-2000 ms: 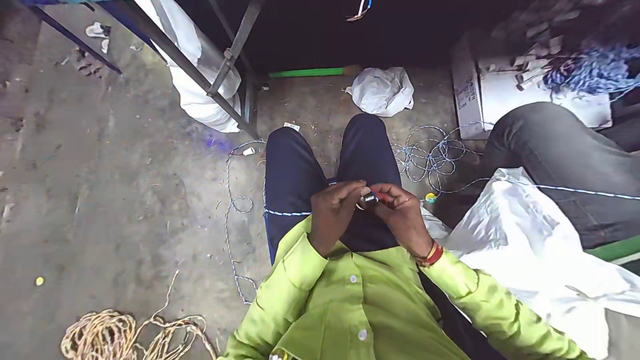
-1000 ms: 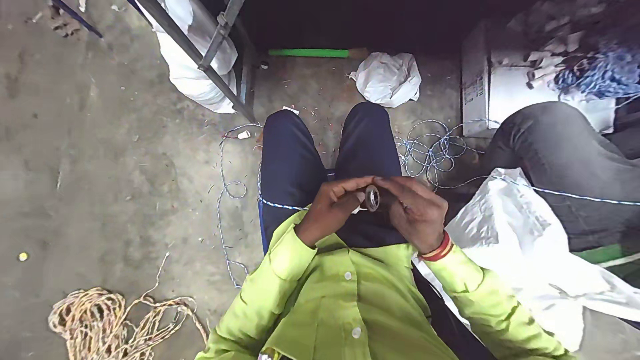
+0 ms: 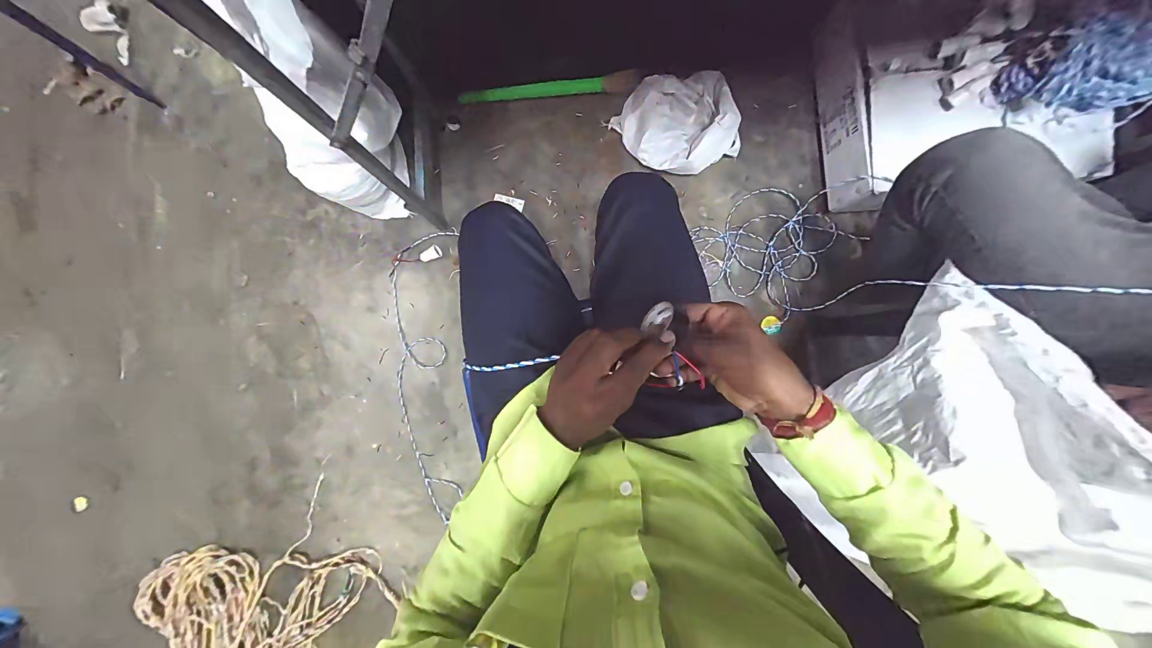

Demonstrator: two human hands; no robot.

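Observation:
Above my lap, my left hand [image 3: 601, 378] pinches a small round, shiny object [image 3: 658, 317] between thumb and fingers; what it is exactly I cannot tell. Close on its right is my right hand [image 3: 742, 355], partly blurred, its fingertips by short red and blue wires [image 3: 686, 367]. Whether those fingers grip the wires is not clear. A blue-and-white twisted cord [image 3: 513, 364] crosses my left thigh and runs to my left hand.
Tangled blue-and-white cord [image 3: 765, 238] lies on the floor beyond my right knee. Around me are a metal frame [image 3: 297, 108], white plastic bags [image 3: 679, 121], a green-handled tool [image 3: 531, 90], a cardboard box [image 3: 846, 135], a coiled beige cord [image 3: 207, 594] and a seated person's leg [image 3: 999, 207].
My hands have moved slightly apart. The red and blue wires, hidden one second ago, show between them. The round object is tilted differently.

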